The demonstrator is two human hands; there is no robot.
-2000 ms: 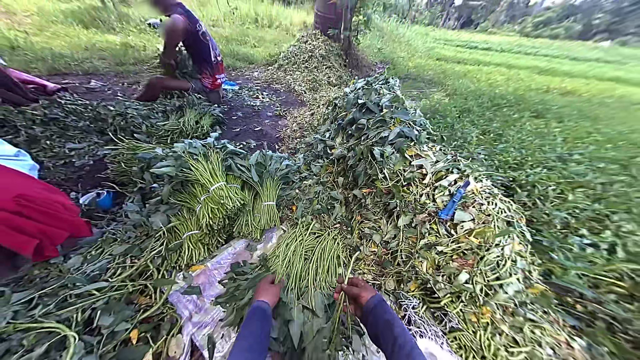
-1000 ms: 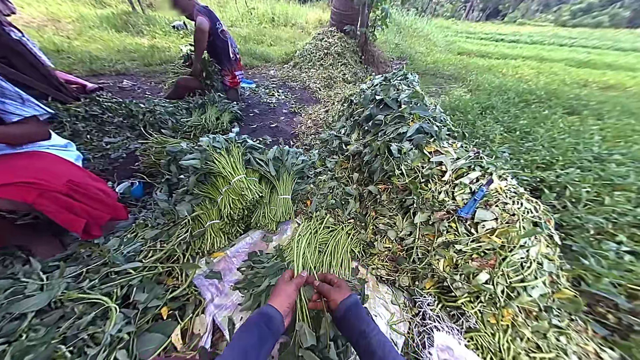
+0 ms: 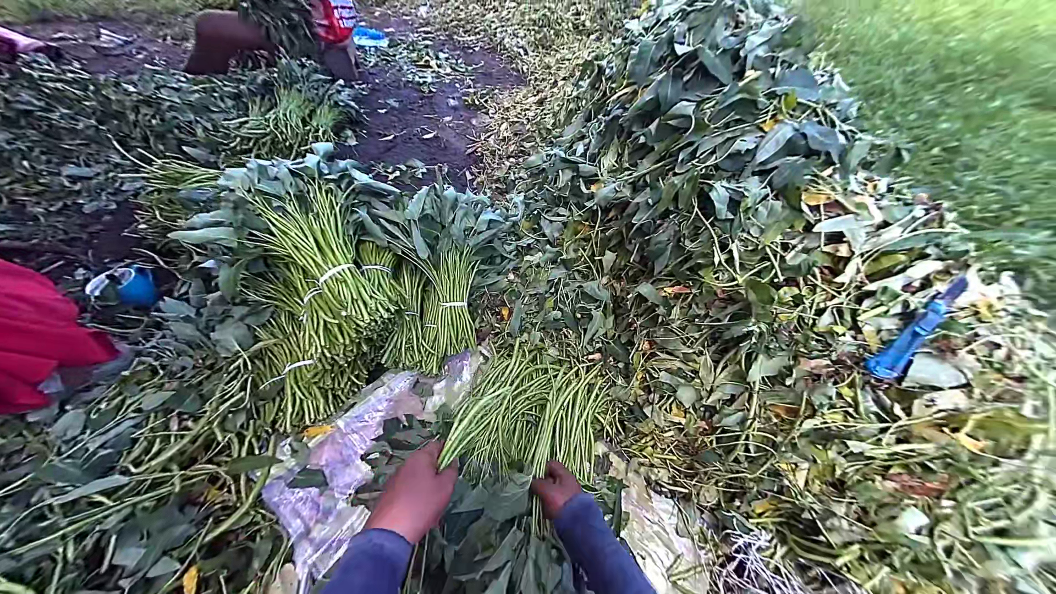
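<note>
My left hand (image 3: 417, 487) grips a green stem at the left side of a loose bundle of leafy green stems (image 3: 528, 408), which lies on a plastic sheet (image 3: 330, 470). At the bundle's lower right, my right hand (image 3: 558, 488) is closed around stems, its fingers partly hidden by them. The bundle's leaves point toward me between my forearms. Beyond it to the left stand several tied bundles (image 3: 330, 280) with white bands around their stems and leaves at the far end.
A high heap of leafy cuttings (image 3: 676, 165) rises ahead on the right, with a blue-handled tool (image 3: 912, 338) on its side. White ties (image 3: 755, 565) lie at lower right. At left are a blue cup-like container (image 3: 136, 286) and red cloth (image 3: 41, 334); a person (image 3: 247, 41) sits farther back.
My hands were close together at the bundle's near end one second ago; now they are apart, at its left and right sides. The view has tilted down.
</note>
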